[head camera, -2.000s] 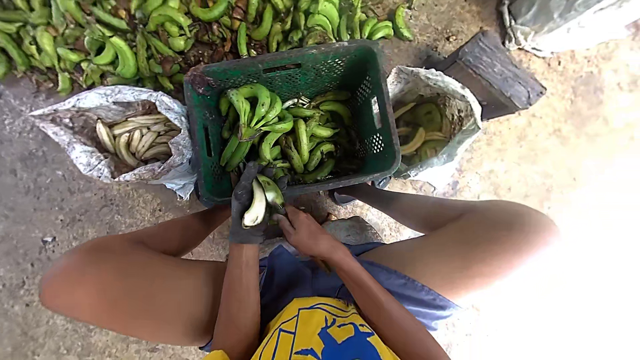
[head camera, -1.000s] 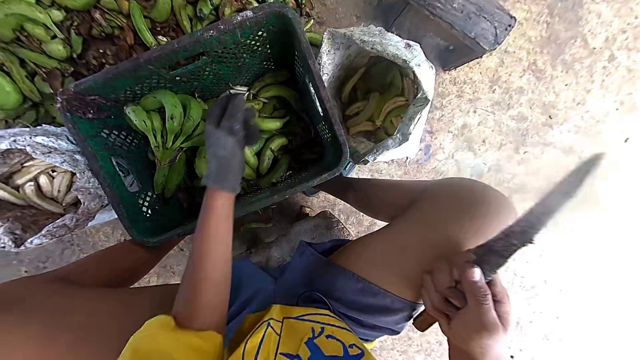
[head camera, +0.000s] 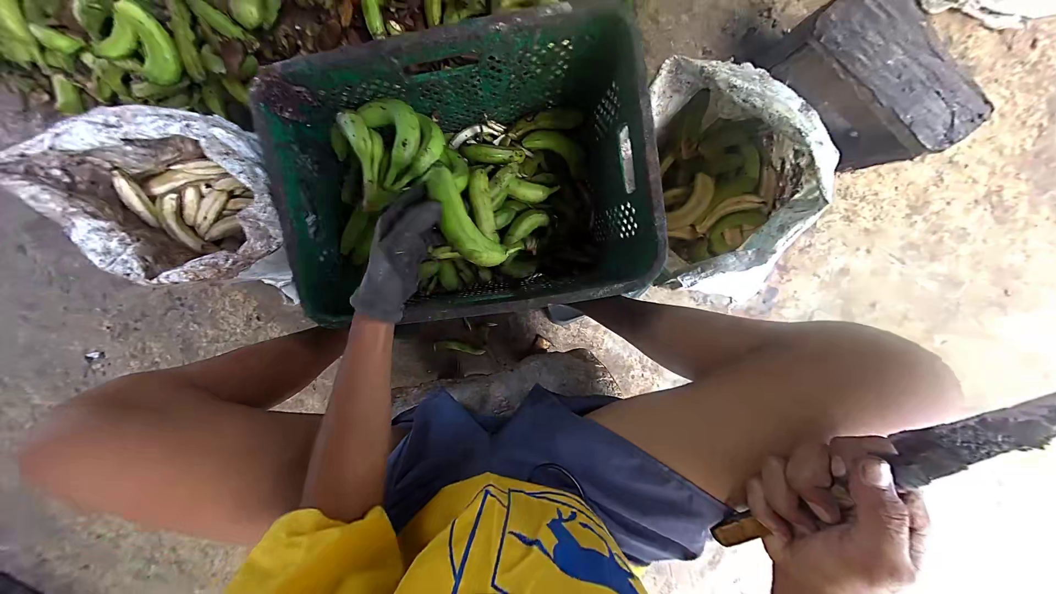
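Note:
My left hand (head camera: 400, 247), in a dark grey glove, grips a bunch of green bananas (head camera: 396, 144) inside the green plastic crate (head camera: 454, 309); its fingertips are partly hidden among the fruit. More green bananas (head camera: 528, 194) lie in the crate to the right of the glove. At the lower right, my bare right hand (head camera: 841, 516) is closed around the handle of a large knife (head camera: 973, 437), whose dark, stained blade points right and runs out of the frame. The knife is well apart from the crate, beyond my bent knee.
An open sack (head camera: 107, 136) of peeled bananas (head camera: 194, 202) stands left of the crate. Another sack (head camera: 813, 157) at its right holds peels and green pieces in what looks like liquid. A dark block (head camera: 899, 82) lies beyond. Loose green bananas and peels (head camera: 148, 49) cover the upper-left ground.
Two seconds ago my left hand held a partly peeled banana beside the knife. The knife has since moved right, away from the crate, and my left hand has gone into the crate onto the bunch.

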